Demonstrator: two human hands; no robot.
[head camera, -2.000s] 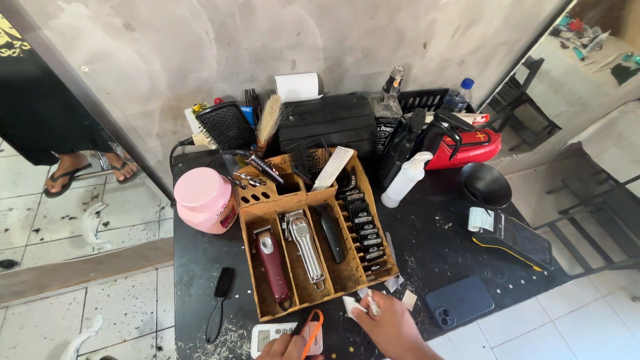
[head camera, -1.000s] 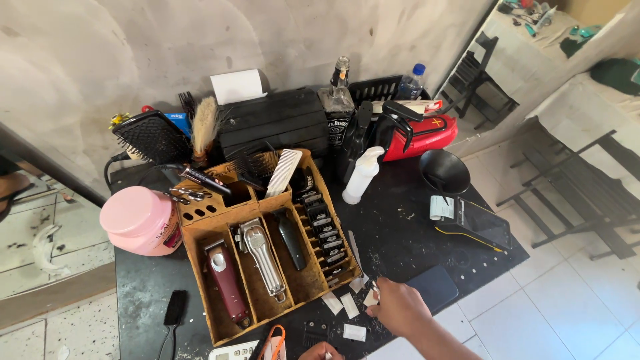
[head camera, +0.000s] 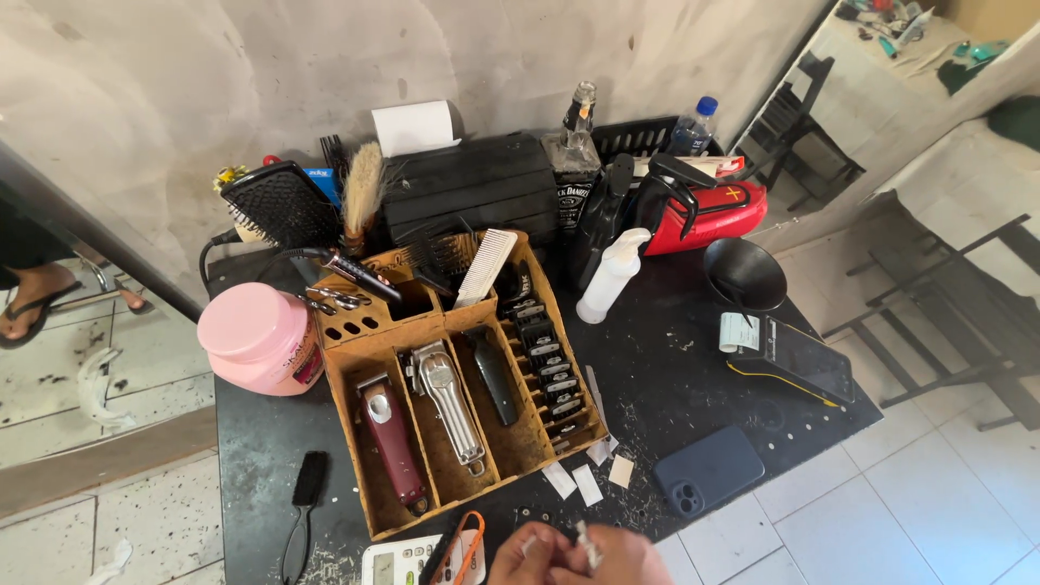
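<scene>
My left hand (head camera: 532, 555) and my right hand (head camera: 611, 554) are close together at the bottom of the view, in front of the wooden organizer (head camera: 479, 490). A small crumpled white piece (head camera: 588, 546) shows at the fingertips of my right hand, and a bit of white shows at my left fingertips; its exact shape is blurred. Small paper pieces (head camera: 587, 485) lie on the black table just beyond my hands. Left of my left hand, an orange-and-black tool (head camera: 467, 546) rests on a white remote control (head camera: 398, 561). A maroon hair clipper (head camera: 394, 447) and a silver hair clipper (head camera: 448, 402) lie in the organizer.
Clipper guards (head camera: 556, 370) line the organizer's right side. A pink jar (head camera: 258, 337) stands left; a small black brush (head camera: 305, 496) lies below it. Rightward are a white pump bottle (head camera: 609, 276), black bowl (head camera: 744, 275), card terminal (head camera: 792, 357) and dark blue phone (head camera: 708, 471) near the table edge (head camera: 821, 451).
My right hand has moved left from the paper pieces by the phone and now meets my left hand. More of my left hand shows than one second ago.
</scene>
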